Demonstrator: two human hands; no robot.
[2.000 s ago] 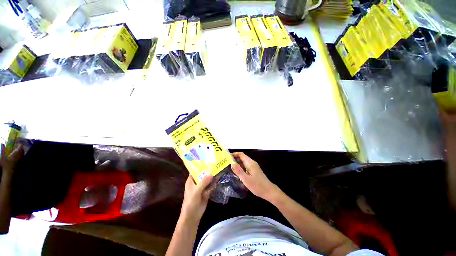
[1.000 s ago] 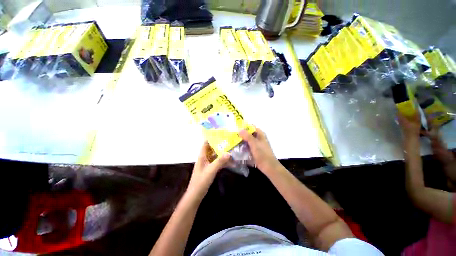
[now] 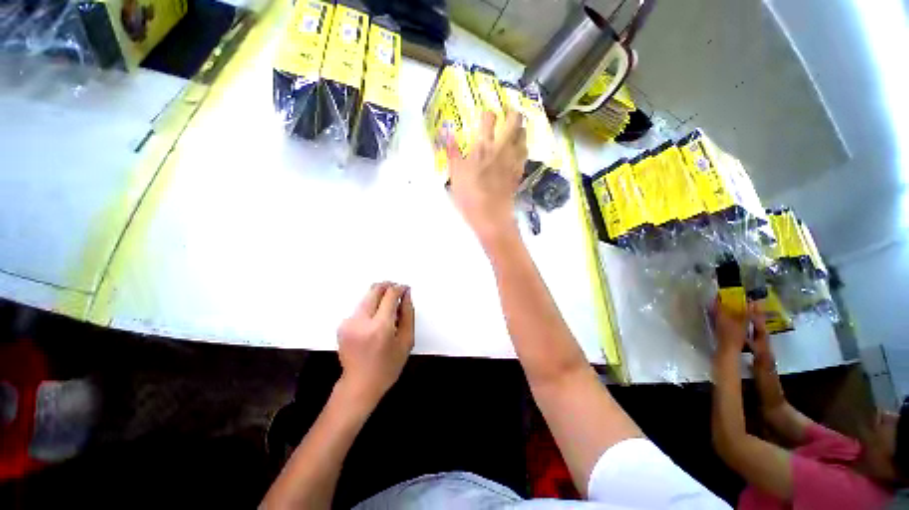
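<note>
My right hand (image 3: 488, 169) reaches to the middle row of yellow and black retail boxes (image 3: 454, 105) at the back of the table. Its thumb is against the left box's face and its fingers lie over the box tops; the palm side is hidden. The boxes are upright in clear film. My left hand (image 3: 377, 337) is above the table's front edge, its fingers curled together, with nothing visible in it.
Another film-wrapped box row (image 3: 342, 75) stands left of my right hand. A metal kettle (image 3: 576, 60) is behind. A small black heap (image 3: 548, 187) lies beside the middle row. More boxes (image 3: 663, 189) stand right. A person in pink (image 3: 847, 463) holds a yellow and black box (image 3: 731, 289).
The yellow box has left the two-handed hold in front of me. My right hand has moved forward to the middle row; my left is apart and nearer me. The view has tilted and turned right.
</note>
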